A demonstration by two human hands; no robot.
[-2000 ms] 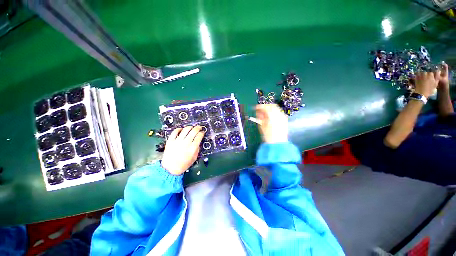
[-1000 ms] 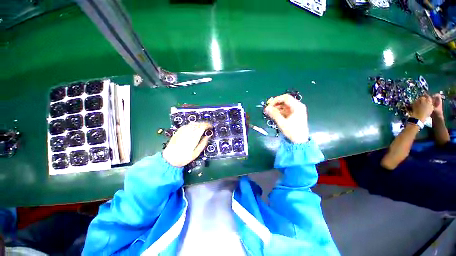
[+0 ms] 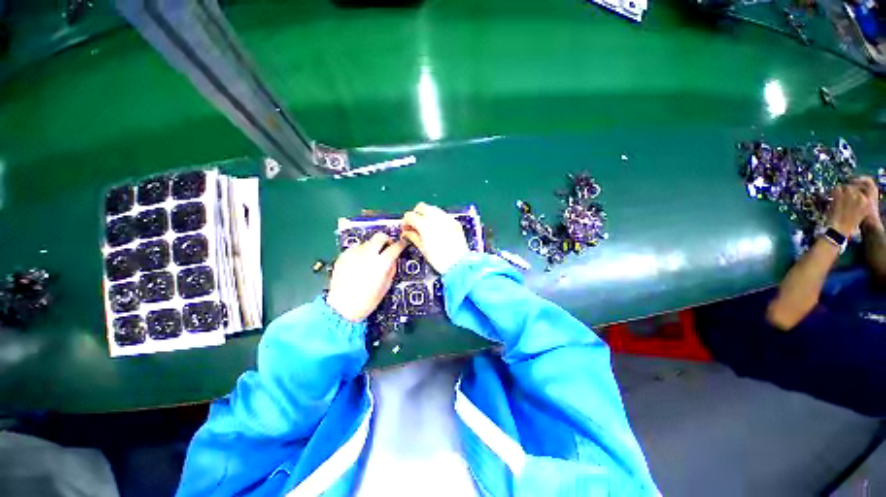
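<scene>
The working tray (image 3: 476, 217) lies in front of me with black square parts (image 3: 416, 297) in its cells, some with silvery rings on them. My left hand (image 3: 363, 277) rests over the tray's left part. My right hand (image 3: 434, 237) is over the tray's upper middle. The fingertips of both hands meet above the tray; whatever is between them is too small to make out. The hands hide several cells. A loose parts pile (image 3: 581, 218) lies to the right of the tray. A small pale stick (image 3: 513, 259) lies just right of the tray.
Stacked filled trays (image 3: 221, 337) lie at the left. A slanted metal post (image 3: 228, 92) stands behind, with a thin whitish strip (image 3: 384, 166) near its foot. Small dark parts (image 3: 24, 296) lie at far left. Another person's hands (image 3: 855, 206) are at a glittery heap (image 3: 792, 175) at far right.
My right hand has moved left from the loose pile to the tray and now meets my left hand. The loose pile is uncovered. The camera view has shifted slightly.
</scene>
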